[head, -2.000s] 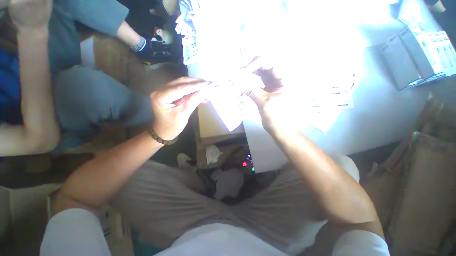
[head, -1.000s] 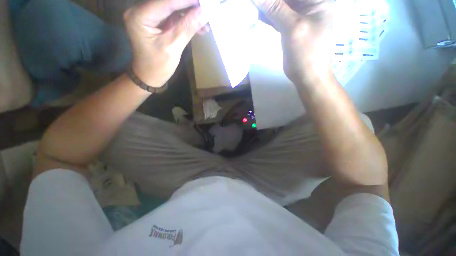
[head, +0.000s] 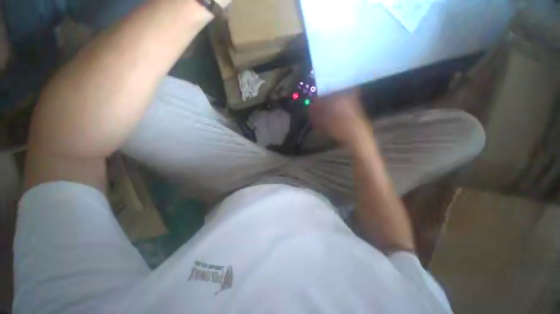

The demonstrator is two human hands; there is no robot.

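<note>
My right hand [head: 339,116] is blurred, below the near edge of the pale table [head: 393,64], beside a small dark device with red and green lights [head: 302,95]. Whether it holds anything cannot be told. My left hand is cut off by the top edge; only the wrist with its dark bracelet and the forearm show. A white printed sheet [head: 412,11] lies on the table near the top edge, partly cut off and washed out by glare.
Brown cartons [head: 264,30] stand left of the table, with crumpled white paper [head: 250,84] on them. A large brown cardboard piece [head: 500,245] is at the lower right. More cardboard [head: 138,211] lies at the lower left. My knees are below the table edge.
The view has tipped down. My right hand has come down from the white slip to below the table edge. My left hand has gone out at the top, and the slip is out of view.
</note>
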